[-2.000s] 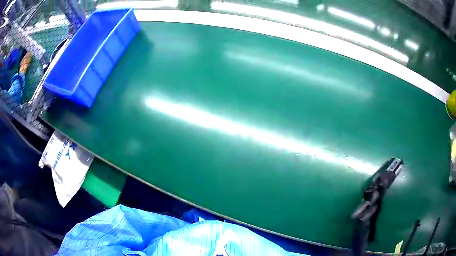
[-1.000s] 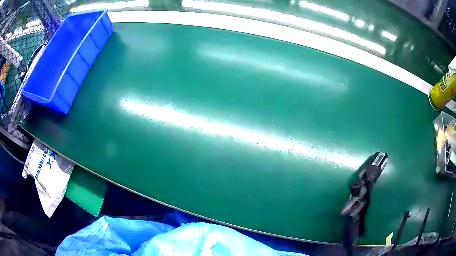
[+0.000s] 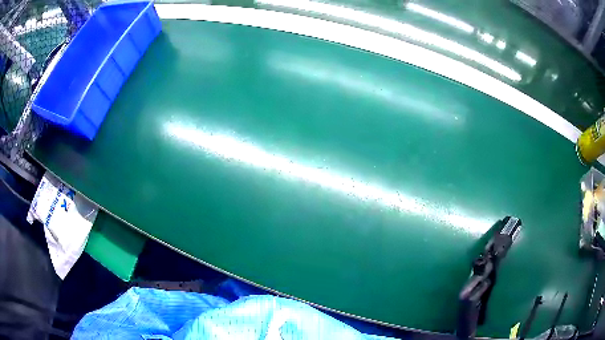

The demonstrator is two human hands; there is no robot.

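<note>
Neither of my hands is in view. My blue smock [image 3: 232, 319] shows at the bottom edge, over my lap. The green bench top [image 3: 298, 226] lies in front of me with long light reflections. A blue plastic bin [image 3: 96, 70] with ribbed sides stands at its left end and looks empty. A black jointed clamp [image 3: 484, 272] with a metallic tip stands at the near right edge of the bench.
A yellow bottle [image 3: 590, 143] and a clear shallow tray [image 3: 590, 211] with small items are at the far right, partly cut off. Thin black prongs [image 3: 531, 317] stand at the lower right. A white printed bag [image 3: 63, 226] hangs at lower left beside a green box [image 3: 114, 247].
The view has shifted to the right since two seconds ago, so more of the bottle and tray shows. The hand beyond the mesh at left is out of view. Bench things appear unmoved.
</note>
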